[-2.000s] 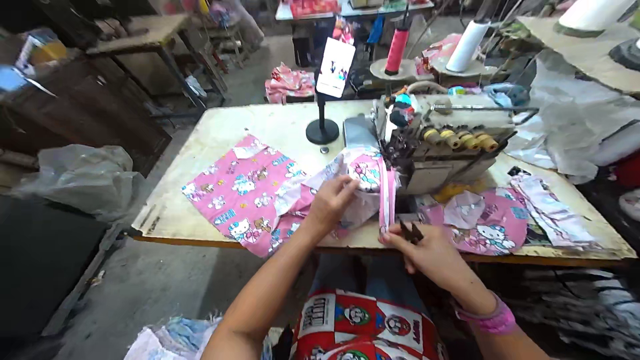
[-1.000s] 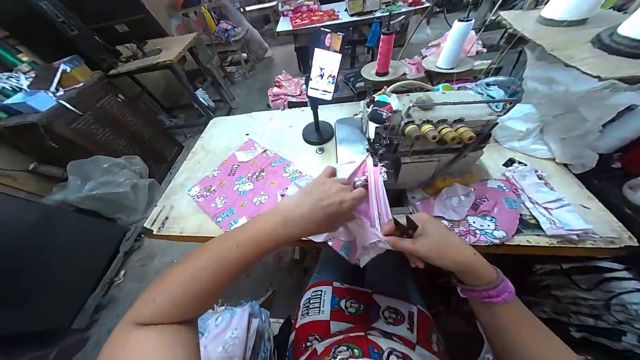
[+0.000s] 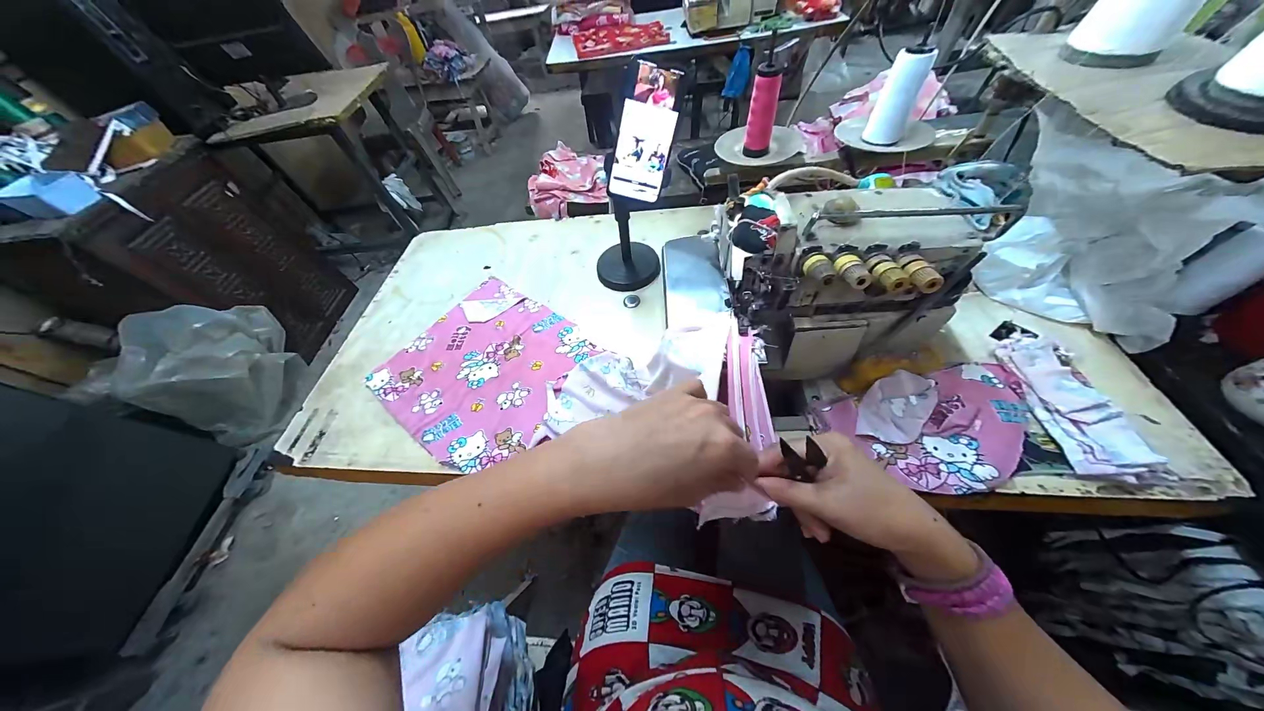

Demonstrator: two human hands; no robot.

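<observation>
At the table's front edge my left hand (image 3: 667,449) grips the end of a pink striped fabric strip (image 3: 748,385), its fingertips meeting those of my right hand (image 3: 839,489). Small dark thread snips (image 3: 802,461) rest in my right hand, points up, and its fingers also pinch the fabric. The strip runs up to the needle area of an overlock sewing machine (image 3: 849,286). Left of it lie a pale printed cloth piece (image 3: 597,390) and a pink cartoon-print panel (image 3: 484,370). Another pink printed piece (image 3: 953,430) lies right of my right hand.
A phone (image 3: 644,148) on a round-based stand (image 3: 628,267) stands behind the panel. Pink (image 3: 762,109) and white (image 3: 899,94) thread cones are beyond the machine. Folded pale cloth strips (image 3: 1081,405) lie at the table's right. A plastic bag (image 3: 197,365) sits left of the sewing table (image 3: 370,395).
My left hand has come down from the cloth beside the machine to meet my right hand at the table edge. The pink fabric that hung between them a second ago is now mostly hidden by my hands.
</observation>
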